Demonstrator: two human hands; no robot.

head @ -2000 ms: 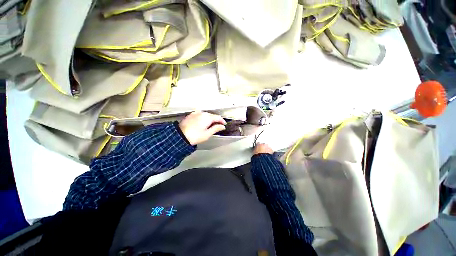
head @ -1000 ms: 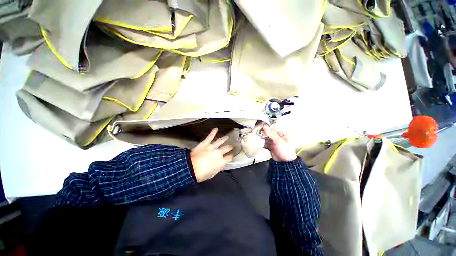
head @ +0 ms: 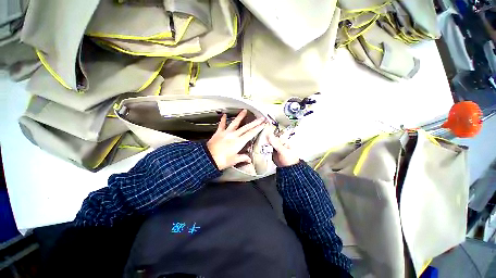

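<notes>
A beige bag body (head: 157,130) lies in front of me with its long opening spread, the inside darker and a pale panel along the far inner wall. My left hand (head: 233,142) is over the opening with its fingers spread, the fingertips touching the inside near the right end. My right hand (head: 281,149) is at the bag's right end, its fingers bent around the fabric edge there. Small details between the hands are blurred. A tool cup (head: 294,107) with dark handles stands just beyond the bag's right end.
A large pile of beige bags (head: 130,49) with yellow binding lies behind and left. More bags (head: 389,40) lie at the far right. Another stack of bags (head: 429,190) hangs at the near right. An orange rounded object (head: 464,119) sits right, by the edge of the white table (head: 375,98).
The bag opening is spread wider than before. My left hand has moved toward the right end, fingers spread inside. My right hand stays at that end, now lower and slightly left.
</notes>
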